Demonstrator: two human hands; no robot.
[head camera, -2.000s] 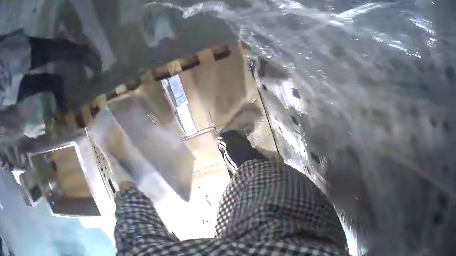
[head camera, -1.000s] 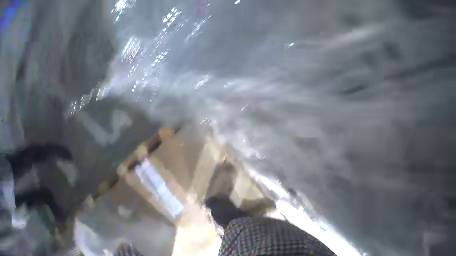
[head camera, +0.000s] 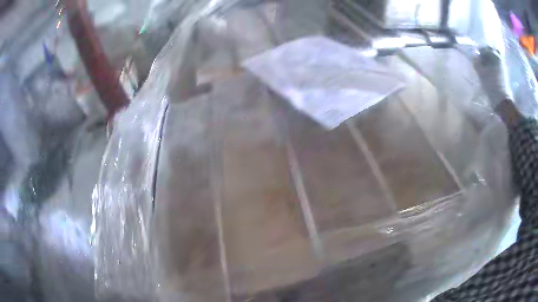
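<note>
Clear stretch film hangs in shiny folds down the left side of the stack and lies crinkled along its near edge. Under it, sheet-metal housings lie side by side with thin pale lines between them. A white paper sheet lies flat near the far part of the top. My right hand is at the upper right beside the film, small and blurred, with a checked sleeve behind it; whether its fingers hold film cannot be told. My left hand is out of view.
A dark red post stands beyond the stack at the upper left. Bright window-like light is at the top right. The background on the left is blurred behind film.
The view has swung up from the floor, pallet and my legs to the top of the stack. The paper sheet, red post and my right hand now show.
</note>
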